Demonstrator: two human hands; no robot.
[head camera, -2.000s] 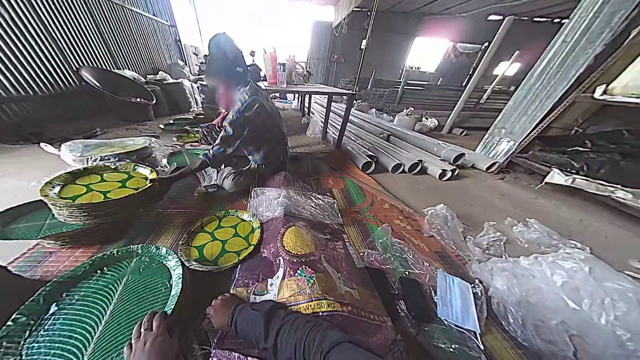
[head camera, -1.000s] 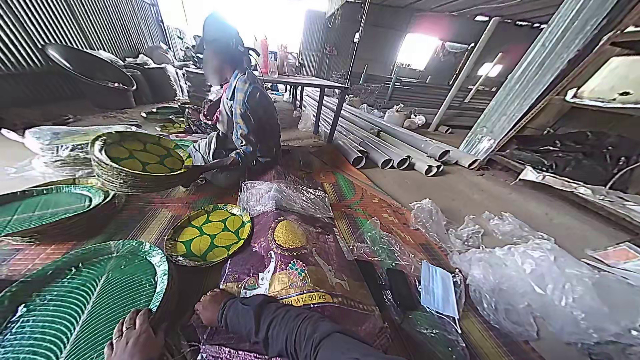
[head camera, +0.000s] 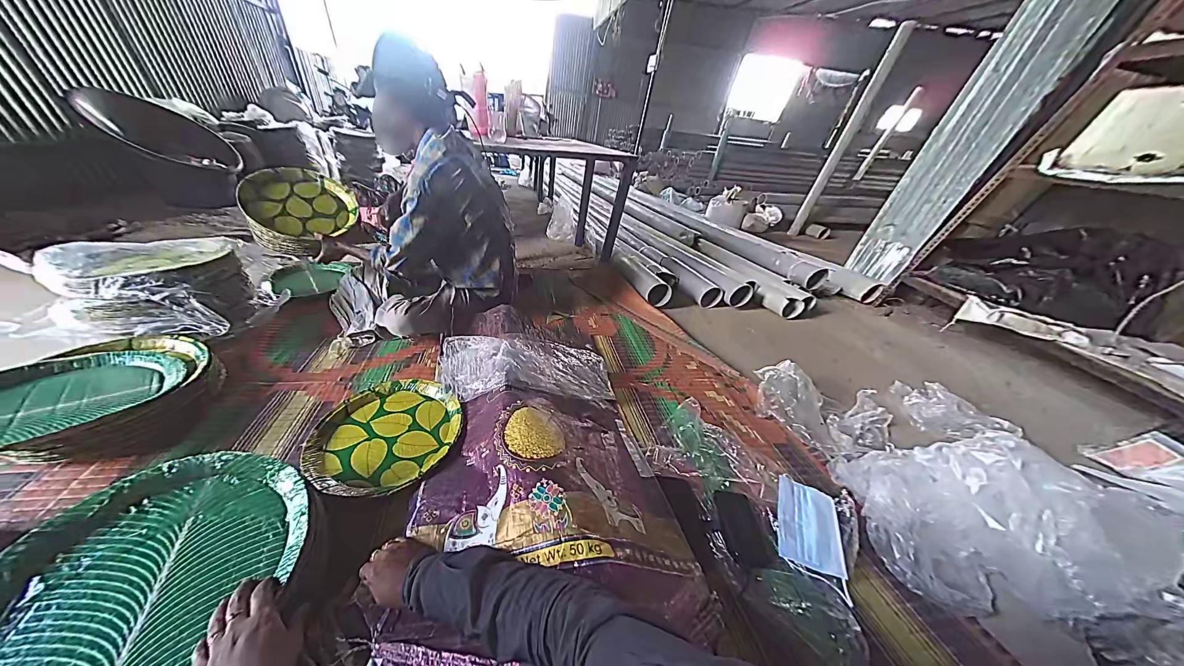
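Note:
My left hand (head camera: 252, 625) rests at the right rim of a green leaf-patterned plate (head camera: 157, 555), which tops a stack at the lower left. My right hand (head camera: 393, 572) has its fingers curled at the left edge of a purple printed sack (head camera: 555, 518); whether it holds anything cannot be seen. Beyond it, a round plate with yellow leaf shapes (head camera: 384, 437) lies on the mat. A person (head camera: 449, 213) sits further back and holds a stack of similar yellow-leaf plates (head camera: 298, 208) tilted up.
More green plates (head camera: 83, 398) and plastic-wrapped stacks (head camera: 139, 277) stand on the left. A clear plastic packet (head camera: 523, 365) lies on the sack. At right are a phone (head camera: 743, 527), a blue face mask (head camera: 810, 525) and crumpled plastic (head camera: 999, 509). Grey pipes (head camera: 703, 268) lie beyond the woven mat.
The seated person has lifted the stack of yellow-leaf plates from low at the left to a raised, tilted position further back. My hands stay by the green plate and the sack.

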